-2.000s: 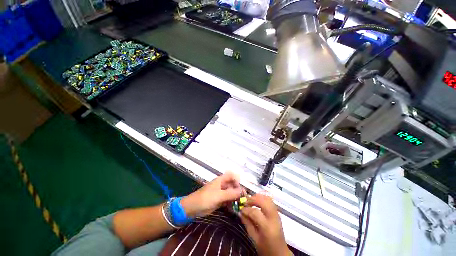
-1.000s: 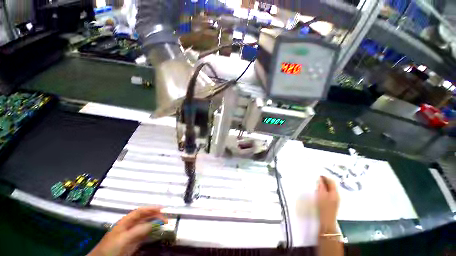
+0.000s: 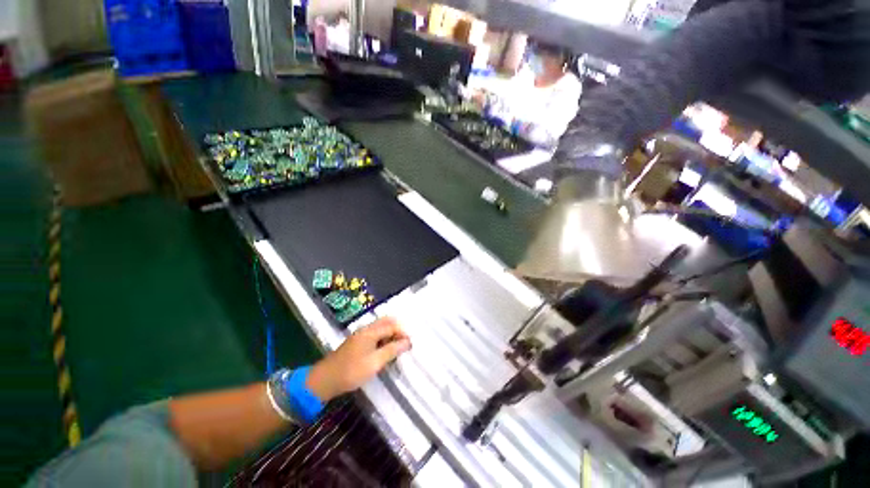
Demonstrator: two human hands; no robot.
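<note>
My left hand [image 3: 365,357], with a blue strap on the wrist, is over the near edge of the ribbed metal plate [image 3: 448,329]. Its fingers are curled down; whether they hold anything is hidden. Several circuit boards [image 3: 336,300] lie at the near corner of the black tray [image 3: 353,229], just beyond the hand. The black soldering iron [image 3: 501,405] slants down over the plate to the right of the hand. My right hand is out of the picture.
A second tray heaped with green boards [image 3: 286,157] is at the back left. A small assembly [image 3: 494,199] lies on the green conveyor [image 3: 448,181]. The fume hood [image 3: 582,229] and counter box [image 3: 754,424] stand at right. A person [image 3: 548,91] sits beyond the conveyor.
The view has swung back to the left. My left hand has moved up beside the black tray's near corner. My right hand, earlier by the white parts at right, has left the picture.
</note>
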